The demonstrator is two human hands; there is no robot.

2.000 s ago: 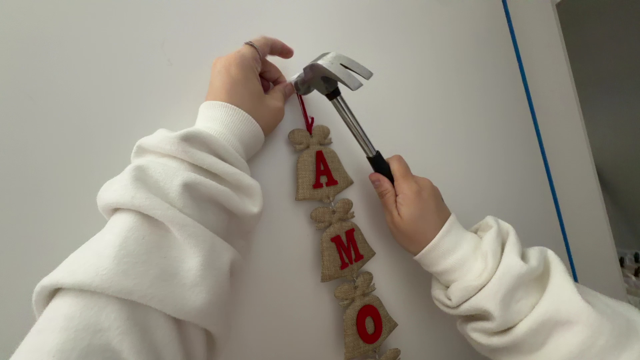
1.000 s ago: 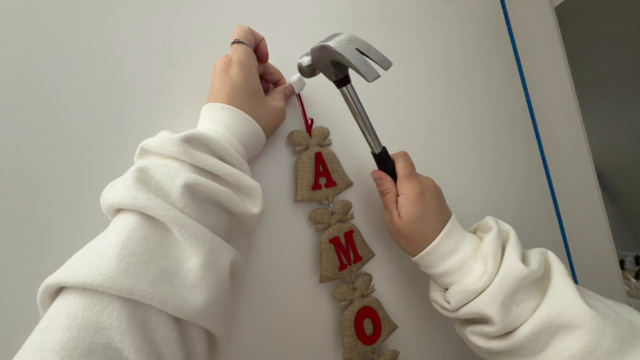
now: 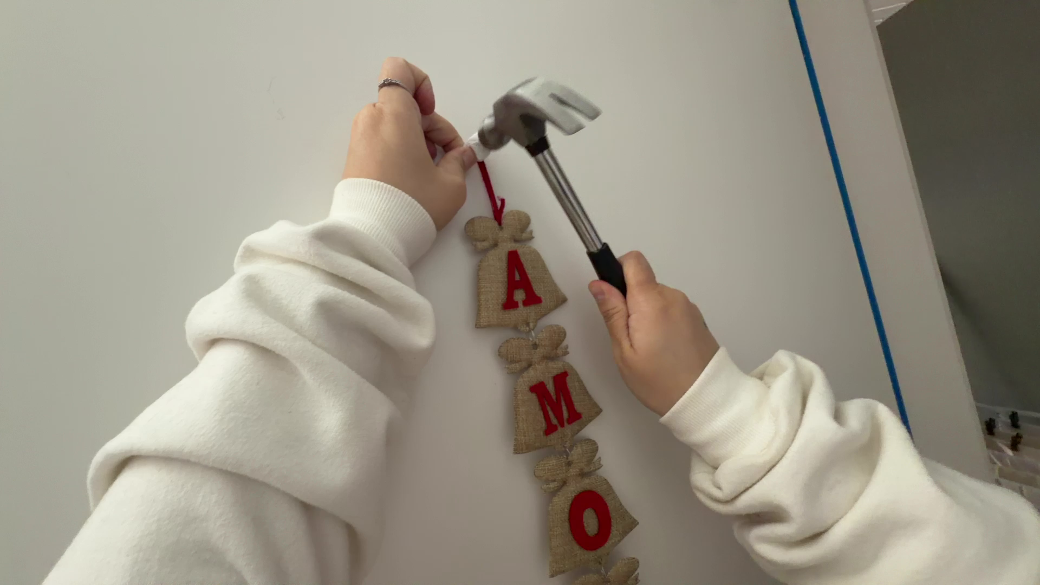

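Note:
My right hand (image 3: pixel 662 337) grips the black handle of a claw hammer (image 3: pixel 569 191). The hammer's striking face meets or nearly meets a small white piece (image 3: pixel 478 147) at the wall, most likely a hook. My left hand (image 3: pixel 410 142), with a ring on one finger, pinches that piece between thumb and fingertip. From it hangs a red ribbon (image 3: pixel 490 188) that bears a string of burlap bell-shaped ornaments (image 3: pixel 497 301) with bows and red felt letters. The string runs down past the bottom edge of the view. What lies under my left fingertips is hidden.
A white wall or panel (image 3: pixel 203 97) stands behind the ornaments. Along its right side runs a blue strip (image 3: pixel 853 215), with a pale edge beyond it. A dark grey area (image 3: pixel 967 179) lies at the far right, with small dark items below it.
The hammer head was against the white piece, then a little away from it, and is now back at it. My left hand has stayed in place.

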